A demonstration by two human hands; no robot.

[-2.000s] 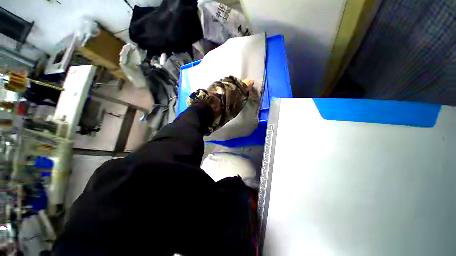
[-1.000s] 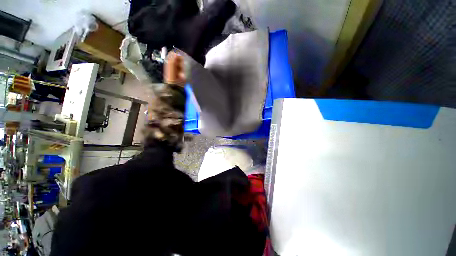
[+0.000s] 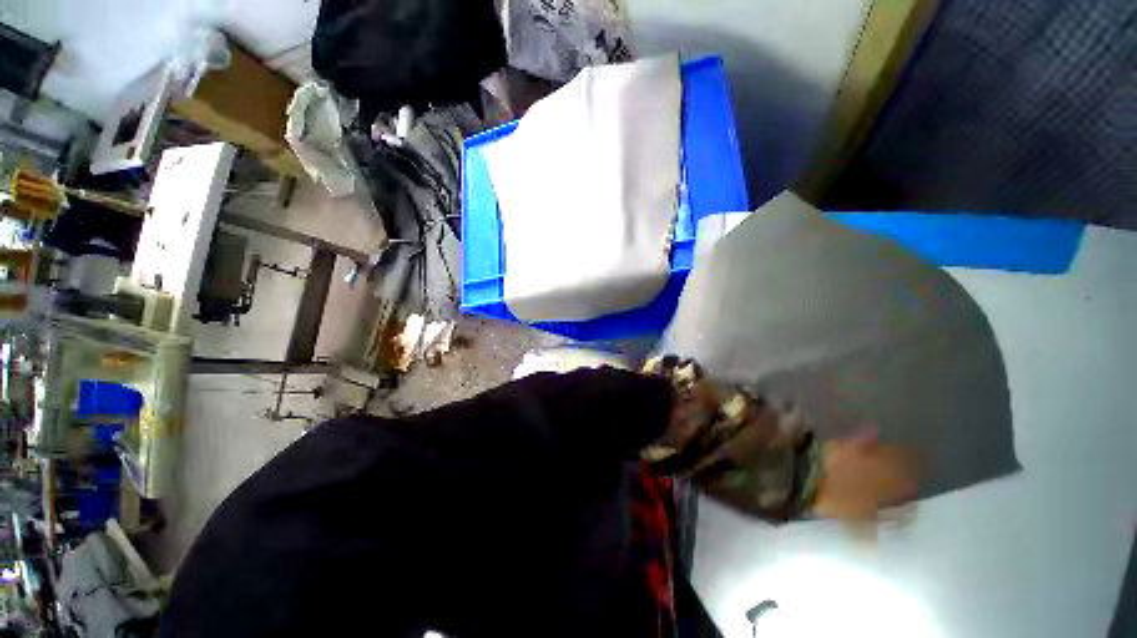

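A grey fabric panel [image 3: 873, 324] with a curved edge and a pointed corner lies over the left end of the white table [image 3: 1072, 523]. My left hand [image 3: 867, 480] is at the panel's lower edge, blurred, with the fabric at its fingers. The exact grip is hard to see. A camouflage cuff and black sleeve run from it to the lower left. My right hand is out of the picture.
A blue bin [image 3: 480, 237] beside the table holds light grey panels [image 3: 592, 187]. Dark fabric [image 3: 412, 50] and grey scraps lie behind it. Other sewing machines [image 3: 181, 231] stand at the left. Bright lamp light falls on the table at the bottom.
My left hand has moved from the bin rightward to the table, bringing a grey panel with it. The panel now covers part of the tabletop and blue tape.
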